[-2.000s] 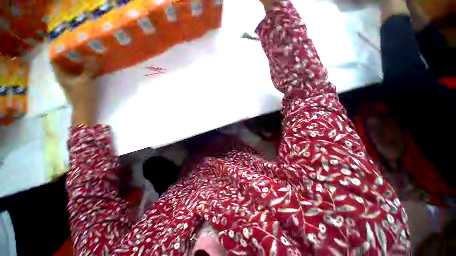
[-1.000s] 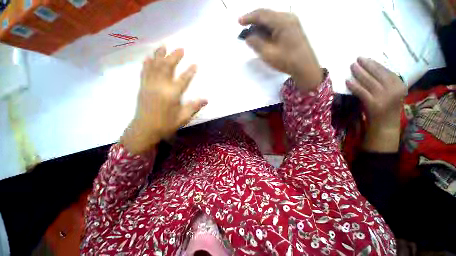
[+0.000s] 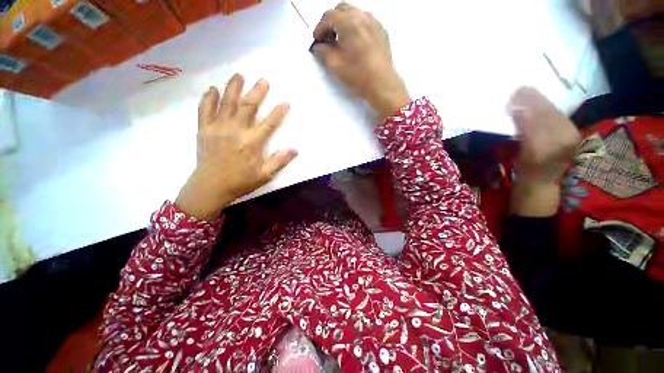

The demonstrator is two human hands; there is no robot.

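Observation:
My left hand (image 3: 236, 142) lies flat on the white sheet (image 3: 306, 127), palm down with fingers spread, holding nothing. My right hand (image 3: 357, 51) is on the sheet farther forward and to the right. Its thumb and fingers pinch a small dark blade or scraper (image 3: 320, 41), mostly hidden by the fingers. Thin red strips (image 3: 159, 71) lie on the white surface, beyond and left of my left hand.
A row of orange product boxes (image 3: 91, 44) stands at the upper left. A yellowish tape strip (image 3: 13, 240) is at the left table edge. Another person's hand (image 3: 542, 135), blurred, is at the table edge on the right. Thin dark lines (image 3: 557, 71) show near it.
My left hand has left the orange boxes and now lies flat on the sheet. My right hand, hidden at first, now shows with the dark blade and has shifted left since a second ago.

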